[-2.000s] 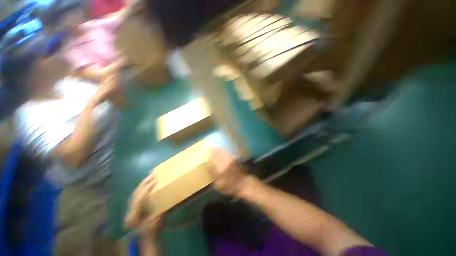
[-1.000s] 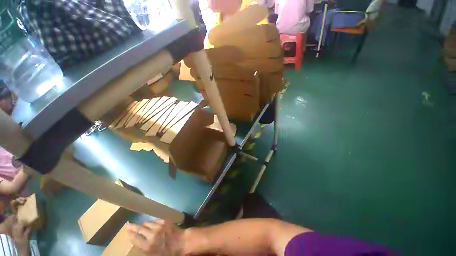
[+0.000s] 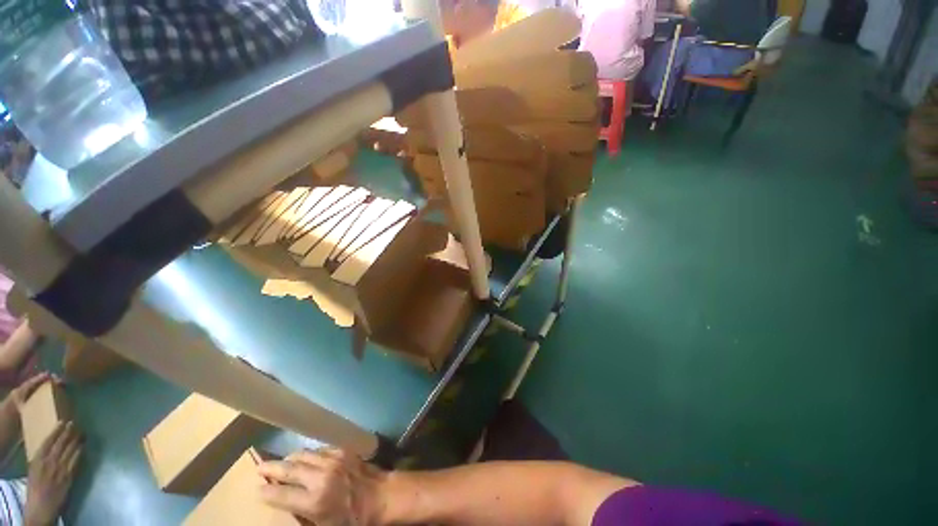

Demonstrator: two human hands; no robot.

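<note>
A plain brown closed mailer box lies at the bottom edge of the picture, partly cut off. My right hand comes in from the lower right in a purple sleeve. Its fingers lie over the box's top right corner and grip it. My left hand is not in view. A second closed mailer box lies on the green bench just behind, partly covered by a cream rack pipe.
The cream pipe rack crosses the left side, with a water bottle on its shelf. Cartons with folded blanks stand behind the post. A co-worker's hands hold a box at left. Green floor lies right.
Since one second ago the view has shifted slightly, and the rack looks larger. My right hand remains on the box. Two seconds ago both hands held the box; my left hand has left the picture.
</note>
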